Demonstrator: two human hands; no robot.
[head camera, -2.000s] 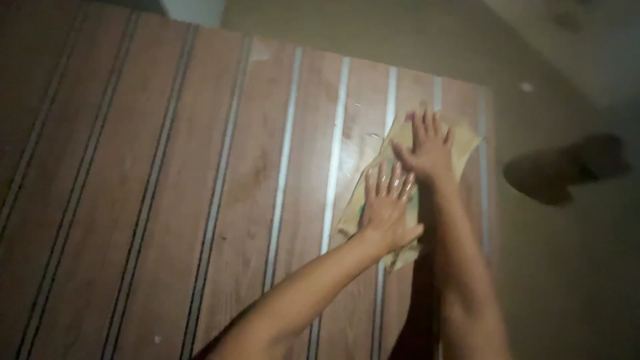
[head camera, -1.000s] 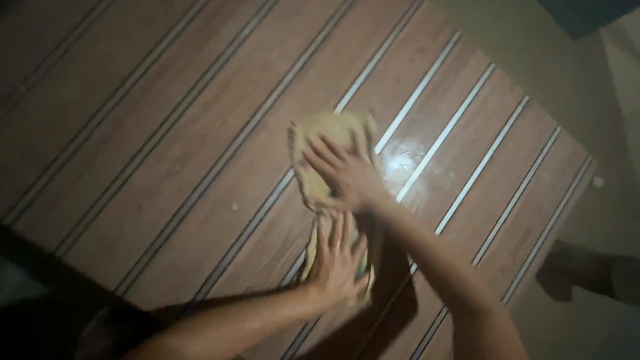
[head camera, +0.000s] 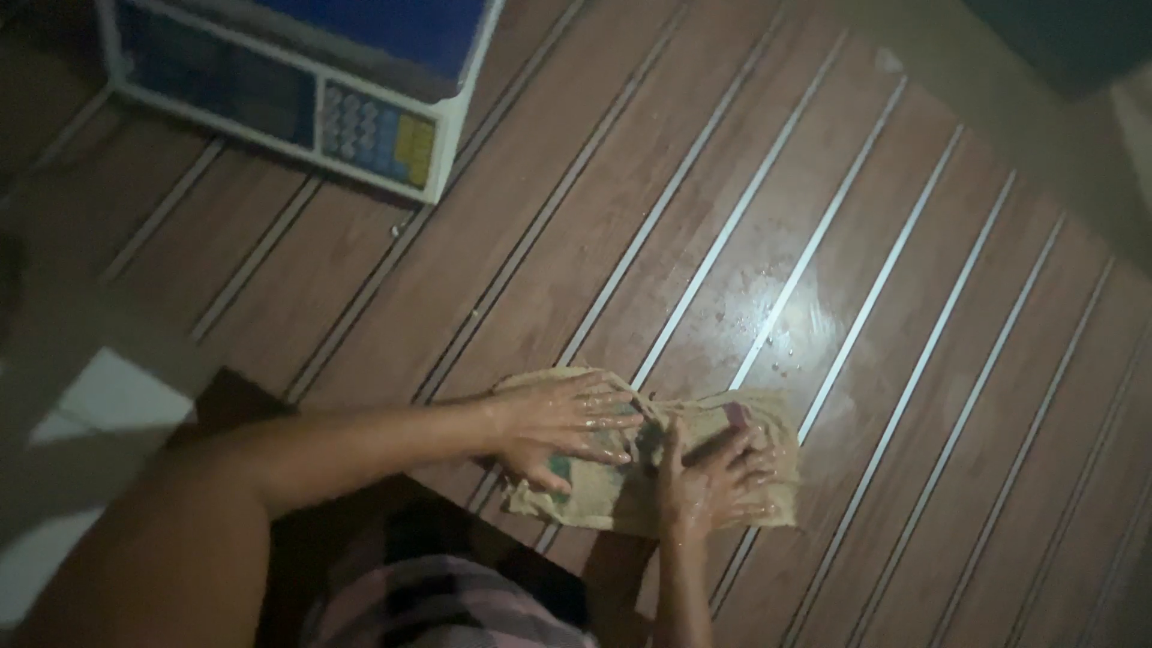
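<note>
A damp tan cloth (head camera: 612, 504) with green and reddish patches lies spread and wrinkled on the striped wooden tabletop (head camera: 594, 261), close to its near edge. My left hand (head camera: 567, 427) presses flat on the cloth's left part, fingers apart and wet. On the right part rests my right hand (head camera: 715, 481), also palm down with spread fingers. Neither hand grips the cloth; both lie on top of it. Wet drops and a bright reflection show on the tabletop just beyond the cloth.
A digital weighing scale (head camera: 432, 153) with a keypad and a blue top stands at the upper left. A small pale bit (head camera: 395, 230) lies beside it. Checked fabric (head camera: 441, 598) shows below the near edge. A dark object (head camera: 1044, 45) is at the upper right.
Both hands and the cloth have moved to the tabletop's near edge, and the hands now lie side by side. The view has shifted, bringing the scale into sight.
</note>
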